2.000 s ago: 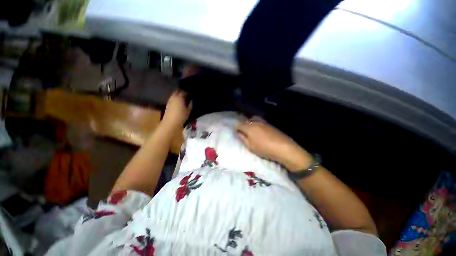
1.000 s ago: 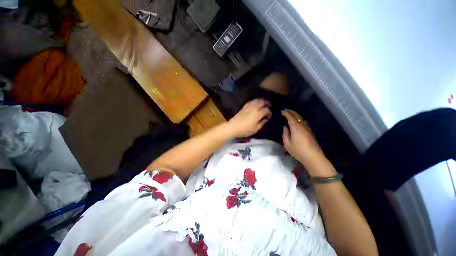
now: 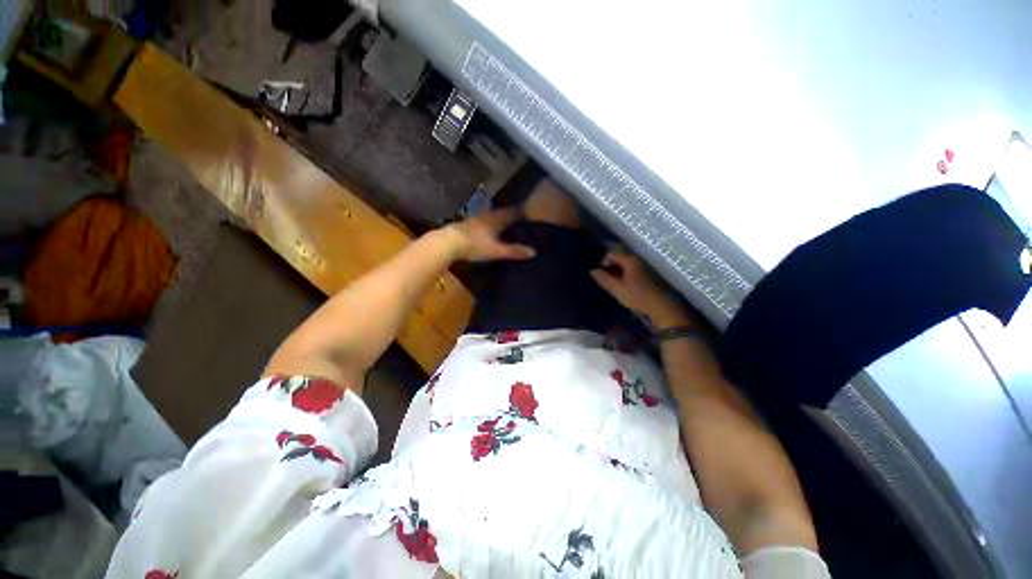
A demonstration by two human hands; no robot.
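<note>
A black cloth bundle [image 3: 541,288] lies across the wearer's thighs, below the table edge. My left hand [image 3: 489,236] is at its left side, thumb on top of the cloth and fingers around its edge. My right hand [image 3: 636,285] is at its right side with bent fingers pinching the cloth; part of the fingertips is lost in the dark. A long curved black panel [image 3: 877,283] lies on the white table at the right, its near end hanging over the front edge. Its far end reaches a bright metal part at the frame's rim.
The white table [image 3: 679,79] has a ruled tape [image 3: 611,181] along its front edge. A wooden bench [image 3: 266,187] stands at the left. An orange bag [image 3: 96,266] and white bags [image 3: 91,390] lie on the floor. A pedal-like grey plate [image 3: 454,120] shows below the table.
The view has turned and shifted, showing more of the table. My hands have moved apart, with more black cloth spread between them. The curved panel now shows almost fully.
</note>
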